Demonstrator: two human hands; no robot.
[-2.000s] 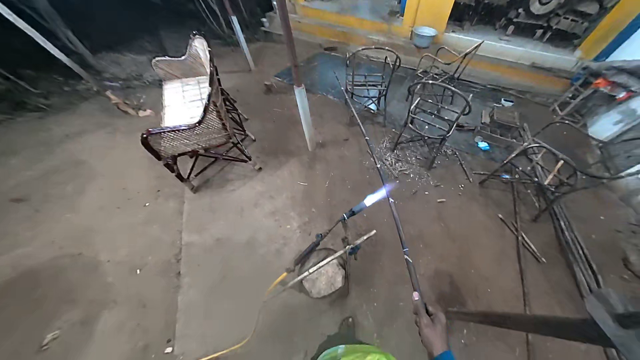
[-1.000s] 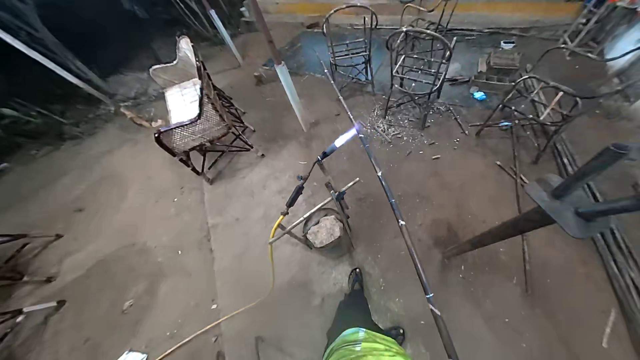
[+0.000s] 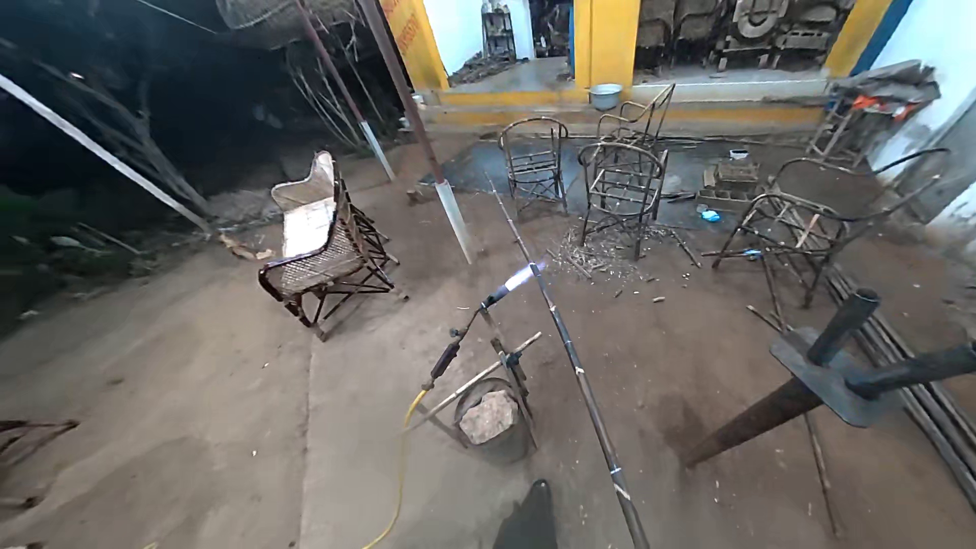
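Observation:
Neither of my hands shows in the current head view. A long dark cane pole (image 3: 577, 374) runs from the bottom edge up toward the chairs; whatever holds its near end is out of view. The blue-white flame of a gas torch (image 3: 494, 296) meets the pole in its upper part. The torch rests on a stand of sticks (image 3: 499, 343), and its black handle (image 3: 444, 360) leads to a yellow hose (image 3: 402, 465). A pale stone (image 3: 489, 416) sits in a round container at the foot of the stand.
At right, a steel post with pipe arms (image 3: 827, 374) stands near bundled poles (image 3: 934, 415). Cane chair frames (image 3: 624, 183) and wood scraps (image 3: 591, 255) lie beyond the flame. A woven cane seat (image 3: 320, 263) is at left, beside a white-based post (image 3: 454, 221). My shoe (image 3: 534, 511) is below.
A hand gripped the pole's near end two seconds ago; no hand shows now. The flame remains at the pole. The view has tilted up since one second ago.

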